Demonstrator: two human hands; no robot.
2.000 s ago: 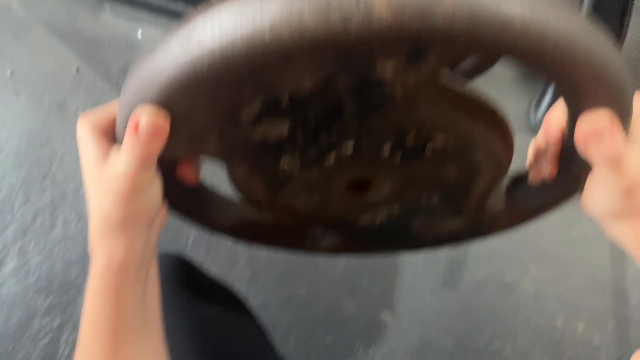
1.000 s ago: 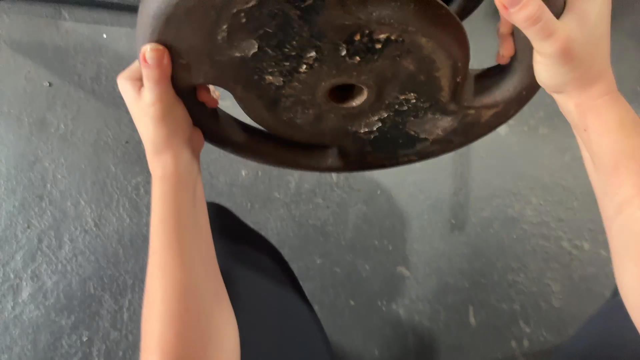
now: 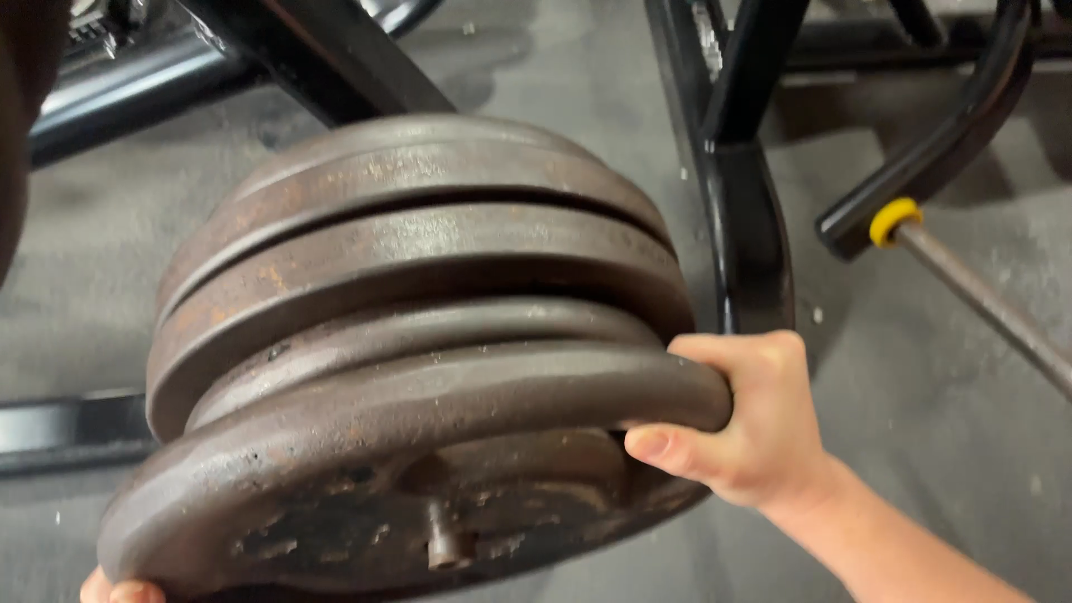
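A worn dark-brown metal weight plate (image 3: 435, 394) with grip openings sits on a thin metal peg (image 3: 450, 544) whose end pokes out through its centre hole. My right hand (image 3: 745, 419) grips the plate's right rim, thumb on the front face and fingers behind the edge. At the lower left corner my left hand (image 3: 124, 590) holds the left rim; only fingertips show, the rest is out of view. Directly behind stand several more rusty round plates (image 3: 469, 239) in a row, the nearest touching or almost touching the held one.
Black steel frame legs (image 3: 754, 209) rise behind and right of the plates. A bent black tube (image 3: 938, 159) with a yellow collar (image 3: 894, 222) and a thin metal rod stands farther right. A black floor beam (image 3: 75, 431) lies at the left, on dark rubber flooring (image 3: 913, 469).
The plate, earlier held up over the floor with its centre hole bare, is now on the peg in front of the other plates. Both hands remain on its rim. The view has swung to the rack.
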